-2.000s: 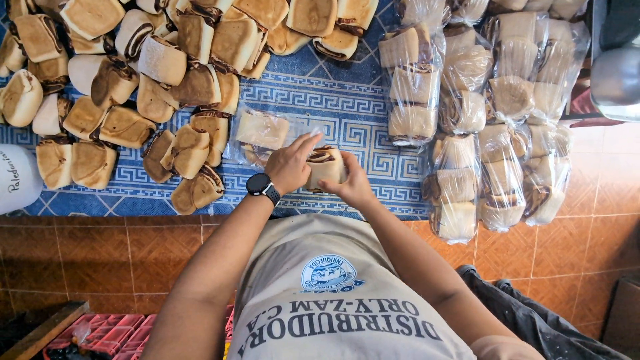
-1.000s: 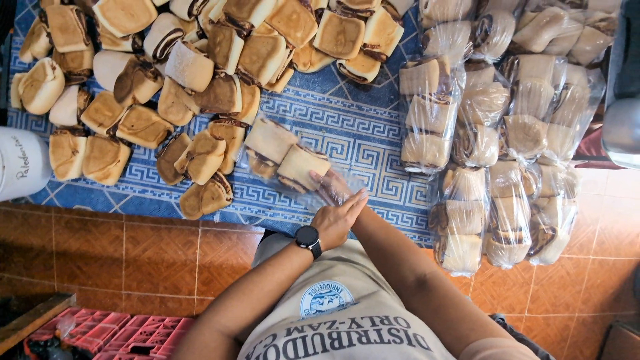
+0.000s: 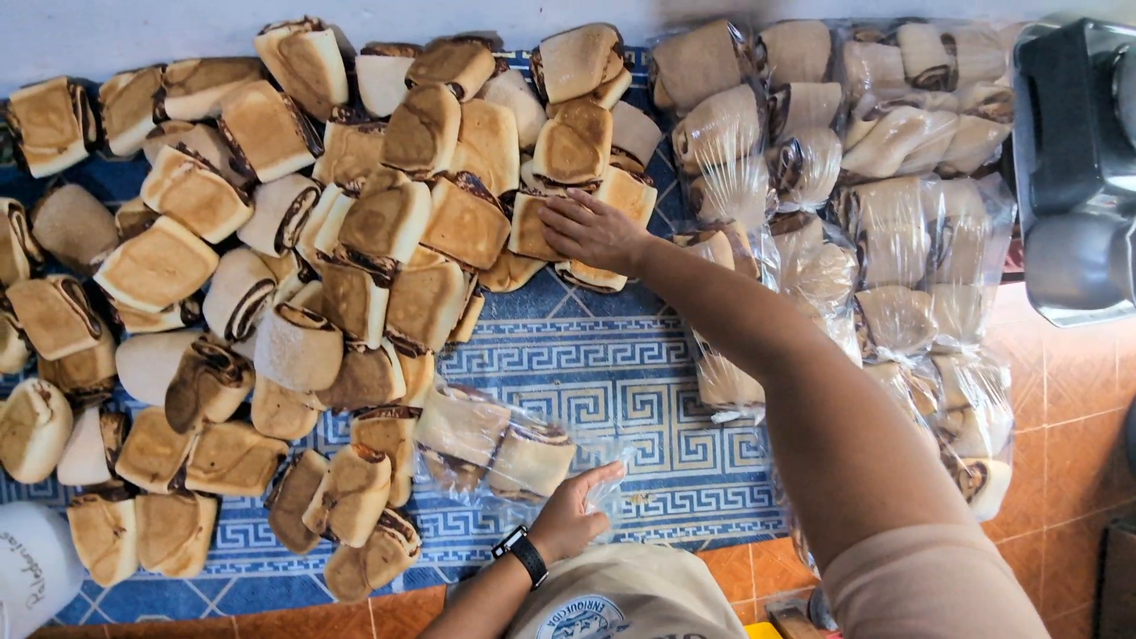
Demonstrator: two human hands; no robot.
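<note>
My left hand (image 3: 575,519), with a black watch at its wrist, pinches the open end of a clear plastic bag (image 3: 612,461) near the table's front edge. Several filled bread rolls (image 3: 535,463) lie inside that bag. Farther back, my right hand (image 3: 590,232) rests its fingers on a browned roll (image 3: 535,226) at the right side of the loose pile; whether it grips the roll I cannot tell. Dark filling shows at the cut sides of the loose rolls (image 3: 155,264).
Bagged rolls (image 3: 892,235) stand in rows on the right, partly under my right arm. A patterned blue tablecloth (image 3: 710,417) covers the table. A white container (image 3: 35,559) bearing writing is at the lower left, and a metal tray (image 3: 1065,311) at the right edge.
My right hand has moved from beside my left hand at the bag to the loose pile. My left hand stays at the bag's end. The view has shifted noticeably.
</note>
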